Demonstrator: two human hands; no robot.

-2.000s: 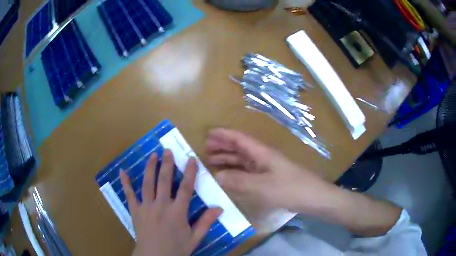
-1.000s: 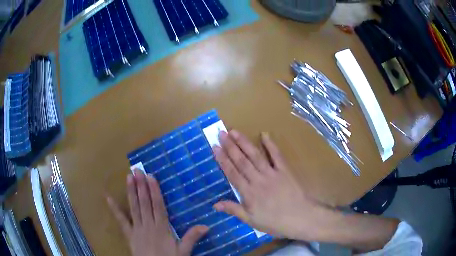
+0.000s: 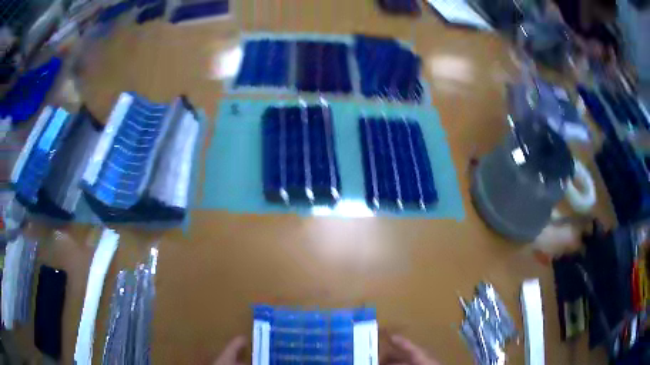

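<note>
A joined string of light blue cells (image 3: 313,335) lies face down at the bottom edge, partly cut off. It has pale cross lines. A white strip runs along its left edge (image 3: 261,343) and another along its right edge (image 3: 365,343). My left hand (image 3: 232,352) is at the string's left side and my right hand (image 3: 408,351) at its right side. Both hands are blurred and mostly cut off by the lower edge, so their grip on the string cannot be told.
Dark tabbed cells (image 3: 301,153) lie on a green mat (image 3: 228,164) ahead. Finished strings (image 3: 132,153) stand left, above long ribbon (image 3: 130,314) and a white strip (image 3: 96,296). Right are short ribbon pieces (image 3: 487,321), white strips (image 3: 532,321) and a grey tub-like device (image 3: 513,189).
The view has lifted and turned, showing more of the table. The string appears lower in the picture. My hands have come off its surface to its two sides, uncovering both white strips.
</note>
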